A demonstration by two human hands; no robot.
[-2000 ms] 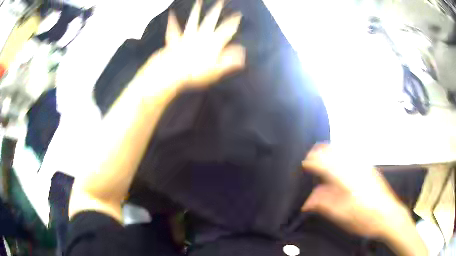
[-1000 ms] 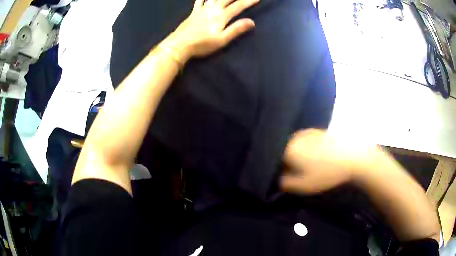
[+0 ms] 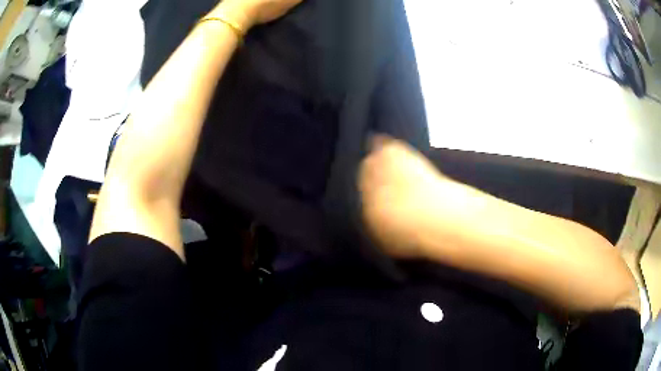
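Note:
A large dark garment piece (image 3: 290,123) lies over the white table and hangs over the front edge onto the black-clothed lap. My left hand (image 3: 264,9) rests on its upper part, cut off by the top edge of the picture, so its fingers are not visible. My right hand (image 3: 395,196) is at the right side of the cloth near the table's front edge, blurred, with the fingers curled at a fold of the cloth. The fingertips are hidden, so a grip on the cloth is not clear.
The white table (image 3: 507,94) has a wooden front edge. Black-handled shears (image 3: 625,64) and thin metallic tools (image 3: 629,22) lie at the upper right. A dark cloth bundle (image 3: 45,109) hangs at left, beside machine parts (image 3: 20,54). A wooden table support (image 3: 641,224) stands at right.
My right hand has moved left with its fingers curled, and the cloth's right edge has shifted left. My left hand is farther up and left, now partly out of the picture.

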